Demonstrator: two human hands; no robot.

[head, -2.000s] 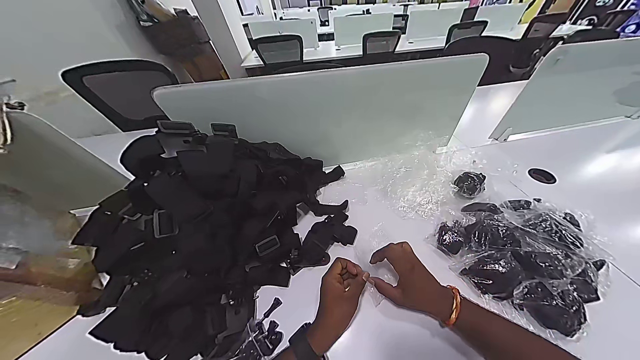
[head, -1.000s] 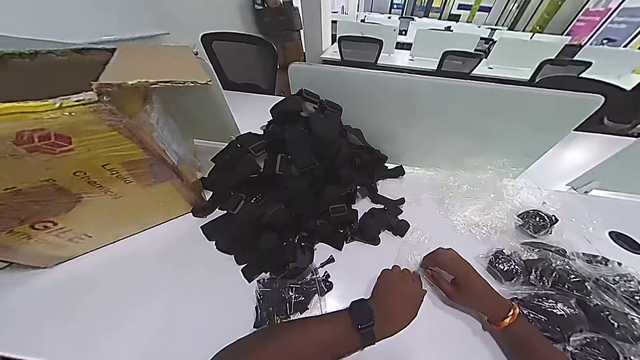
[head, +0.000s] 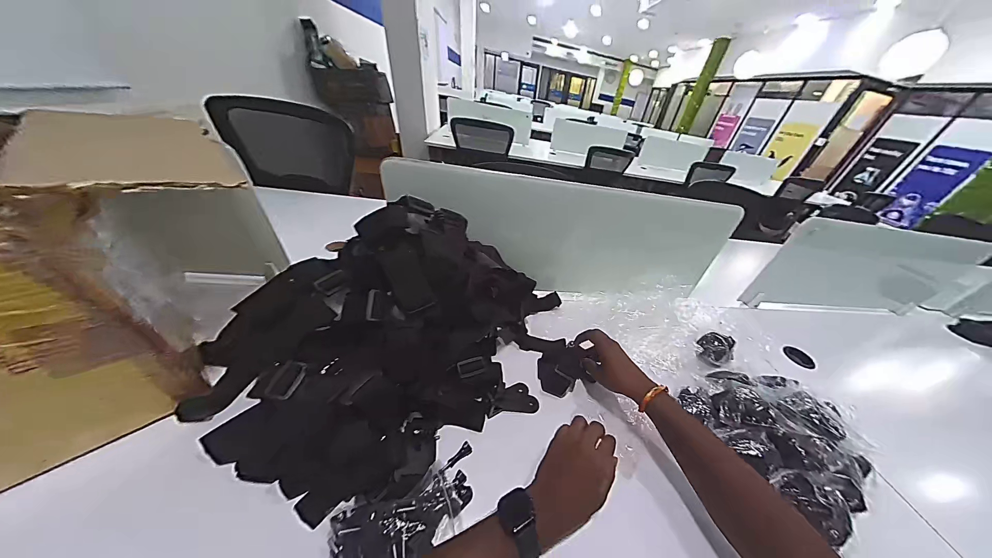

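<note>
A large heap of black straps with buckles [head: 387,333] covers the left part of the white desk. At its right edge my right hand [head: 616,368], with an orange band on the wrist, has its fingers on a black strap bundle [head: 559,370]. My left hand [head: 577,473], wearing a dark watch, rests over the desk nearer to me, its fingers curled; whether anything is in them is hidden. Small bagged black parts [head: 399,519] lie at the bottom, left of the watch. On the right are several black bundles in clear plastic bags [head: 783,434], with one separate bagged bundle [head: 714,348] behind them.
Crumpled clear plastic bags [head: 651,322] lie behind my right hand. A frosted partition [head: 566,225] borders the desk's back. At the left stands an open cardboard box [head: 85,387]. A black cable hole [head: 798,357] is at the right, and a mesh chair [head: 287,143] stands beyond the desk.
My hands, close together a second ago, are now apart. The right one has moved forward to the strap bundle at the heap's edge. The view has shifted.
</note>
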